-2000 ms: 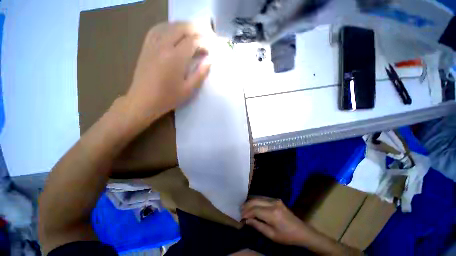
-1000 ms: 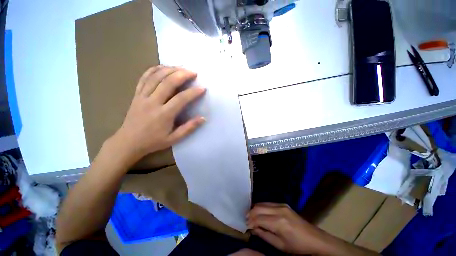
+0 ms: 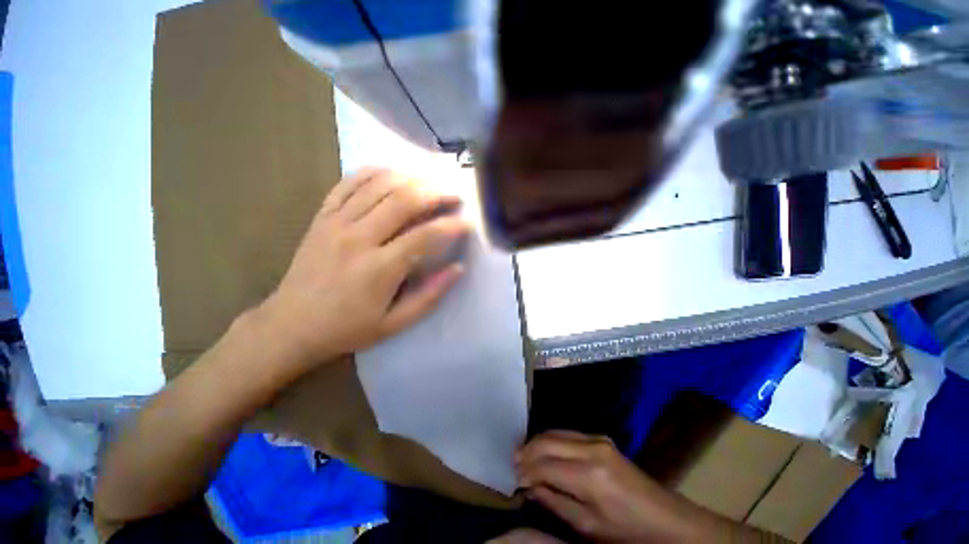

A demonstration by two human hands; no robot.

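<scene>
A white panel lies on top of a larger tan panel, running from under the sewing machine head over the table edge to the lap. My left hand lies flat on the white panel near the machine, fingers a little apart, partly washed out by the lamp. My right hand pinches the lower corner of the white and tan panels together below the table edge. The needle area is overexposed and partly hidden.
A black phone, black snips and an orange-handled tool lie at the right. A tape scale runs along the table edge. Folded tan pieces, white scraps and a blue crate are below.
The machine head now fills more of the upper view and covers part of the phone. My left hand appears slightly further right, nearer the needle area. My right hand keeps its hold at the corner.
</scene>
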